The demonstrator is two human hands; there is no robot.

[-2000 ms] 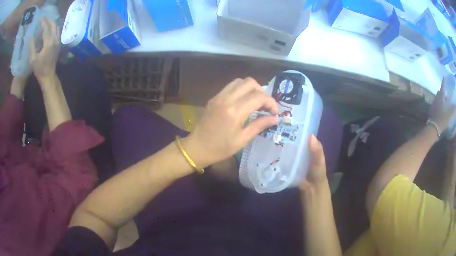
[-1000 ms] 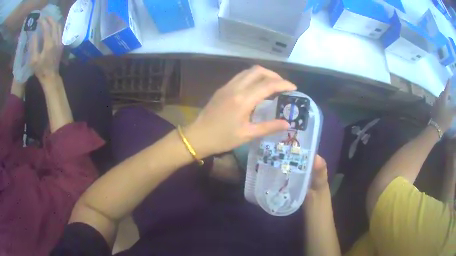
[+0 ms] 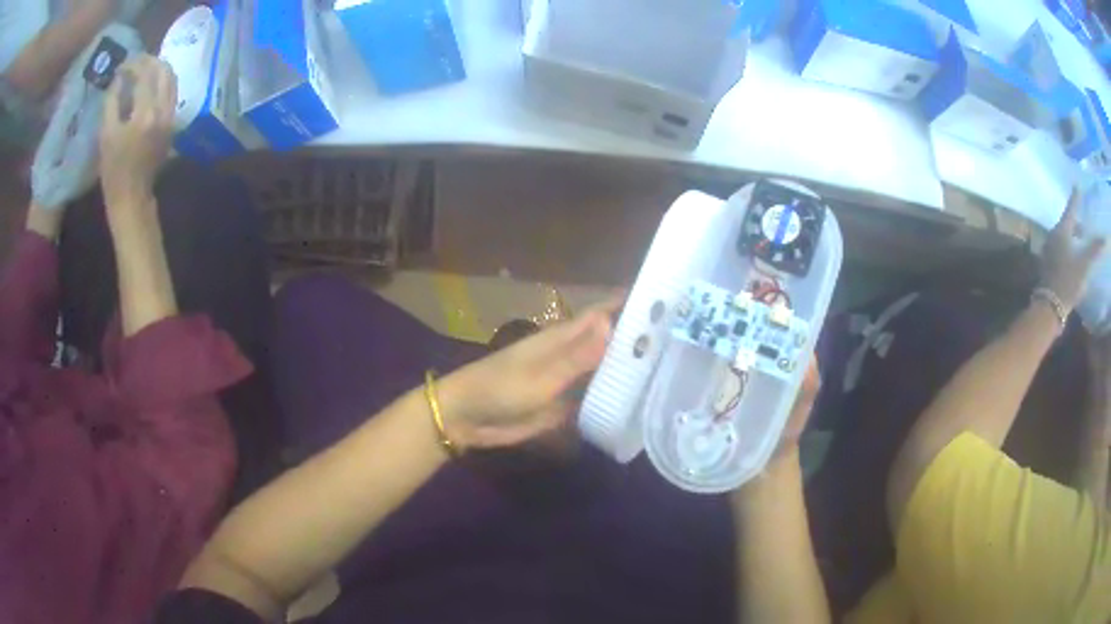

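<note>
The translucent oval housing (image 3: 682, 427) is held upright over my lap, its open side facing me. It shows the black fan (image 3: 781, 228) at the top, the circuit board (image 3: 740, 329) across the middle, red and black wires, and a pale round fitting (image 3: 703, 446) at the bottom. My right hand (image 3: 800, 414) holds the housing from its right side, mostly hidden behind it. The white ribbed cover (image 3: 646, 323) is beside the housing on the left, close against it. My left hand (image 3: 518, 380) holds the cover's left side; its fingertips are hidden behind it.
The white table (image 3: 804, 140) runs across the top, with blue and white cartons (image 3: 396, 43) and a larger open carton (image 3: 609, 79). Slatted shelving (image 3: 335, 213) is below. A person in a maroon sleeve (image 3: 183, 378) handles a similar housing at left; a yellow sleeve (image 3: 987, 524) is at right.
My left hand has left the fan and moved down-left to the ribbed cover. The housing has moved right and up from a second ago, and more of the cover shows on its left.
</note>
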